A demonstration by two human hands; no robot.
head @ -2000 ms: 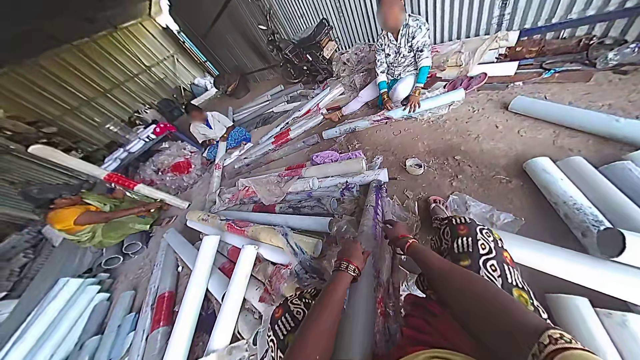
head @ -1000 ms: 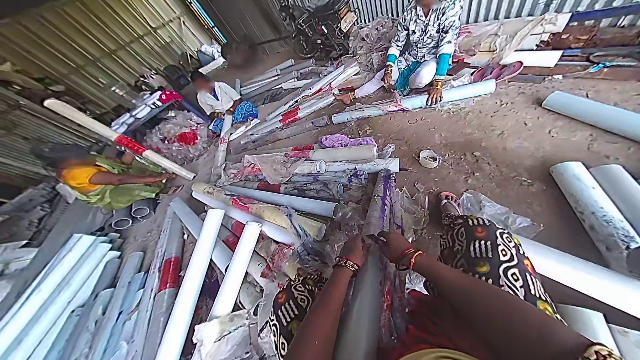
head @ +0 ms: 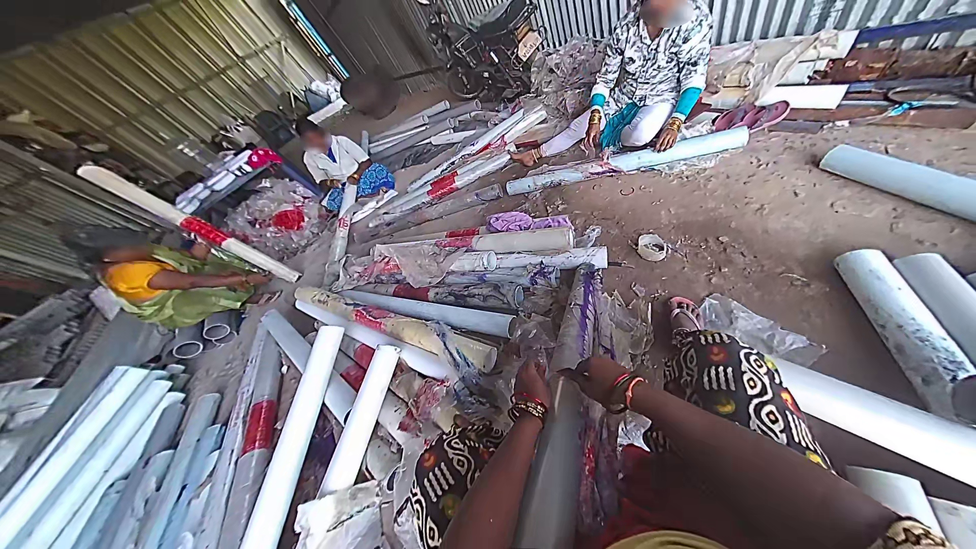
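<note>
A grey plastic pipe (head: 553, 465) lies lengthwise between my knees, its upper part wrapped in clear plastic film with purple streaks (head: 585, 320). At the left side of the pipe, my left hand (head: 531, 383) has bent fingers at the crumpled film. My right hand (head: 598, 379) lies over the pipe's right side, thumb and forefinger close together near the film's edge. Whether either hand pinches the film is too small to tell. More torn film (head: 625, 320) hangs along the right side of the pipe.
Wrapped pipes (head: 457, 259) lie across the ground ahead, with white pipes (head: 297, 435) at the left. Large pipes (head: 907, 328) lie at the right. A tape roll (head: 652, 246) rests on the dirt floor. Three people sit around, one holding a long pipe with a red band (head: 206, 230).
My right hand has come down from higher on the wrapped pipe to beside my left hand. The person at the top has moved a hand along their pipe.
</note>
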